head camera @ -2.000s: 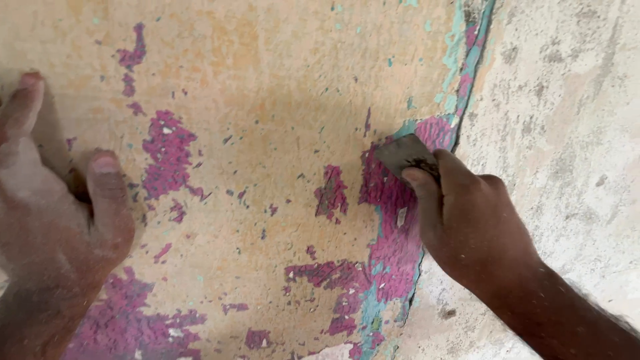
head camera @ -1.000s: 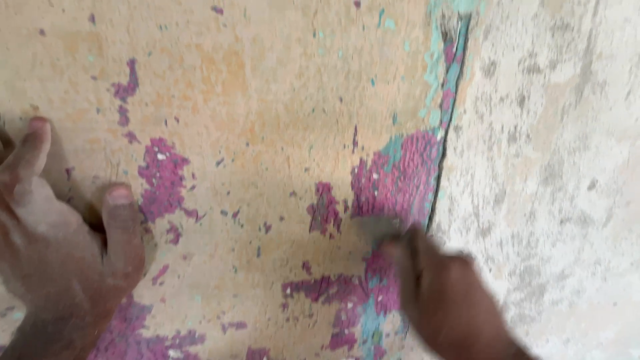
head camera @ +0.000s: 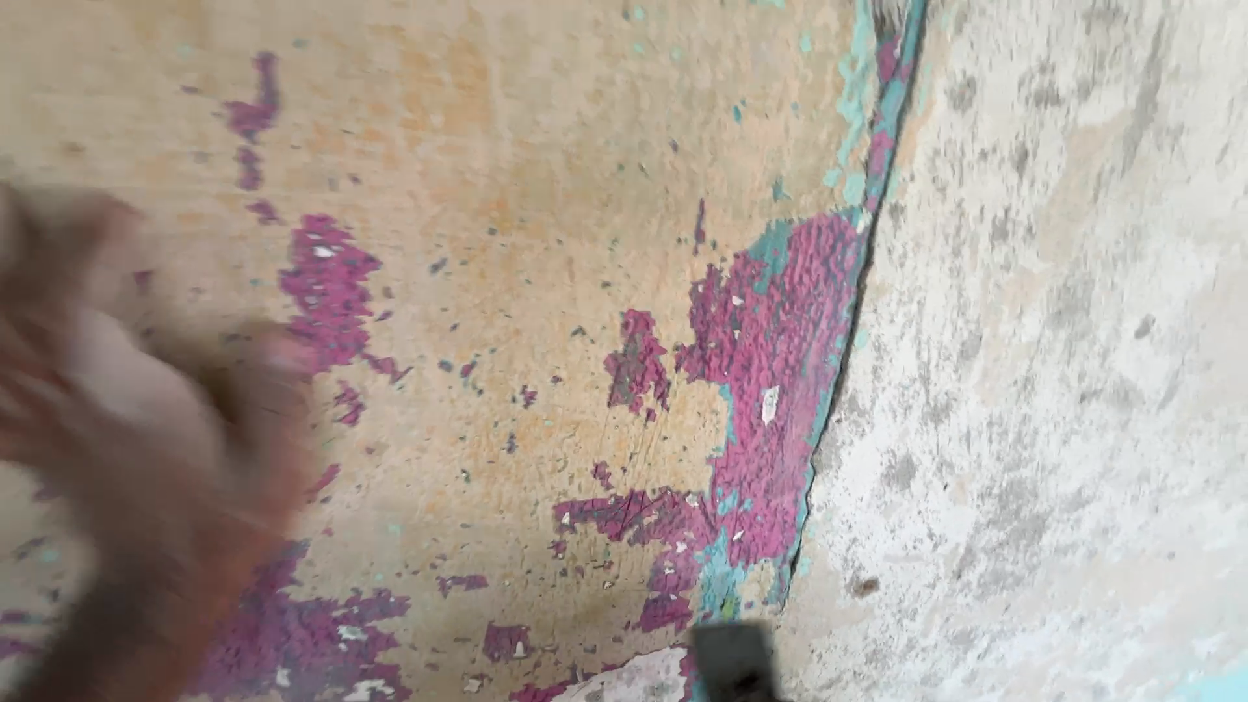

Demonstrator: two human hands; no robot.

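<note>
A wall with worn beige paint (head camera: 507, 292) carries flaking magenta paint (head camera: 770, 390) edged with turquoise, left of a dark crack. My left hand (head camera: 146, 390), blurred, has its fingers spread at the left, at or close to the wall beside a smaller magenta patch (head camera: 331, 288); whether it touches cannot be told. The flat metal blade of a scraper (head camera: 733, 655) shows at the bottom edge, just below the turquoise strip. My right hand is out of the frame, below.
A long crack (head camera: 858, 302) runs down the wall, leaning left toward its foot. Right of it is whitish, stained bare plaster (head camera: 1033, 370). More magenta flakes (head camera: 302, 634) lie along the bottom left.
My right hand, seen earlier holding the scraper on the magenta paint, has moved down out of view; only the blade remains at the bottom. My left hand stays at the left.
</note>
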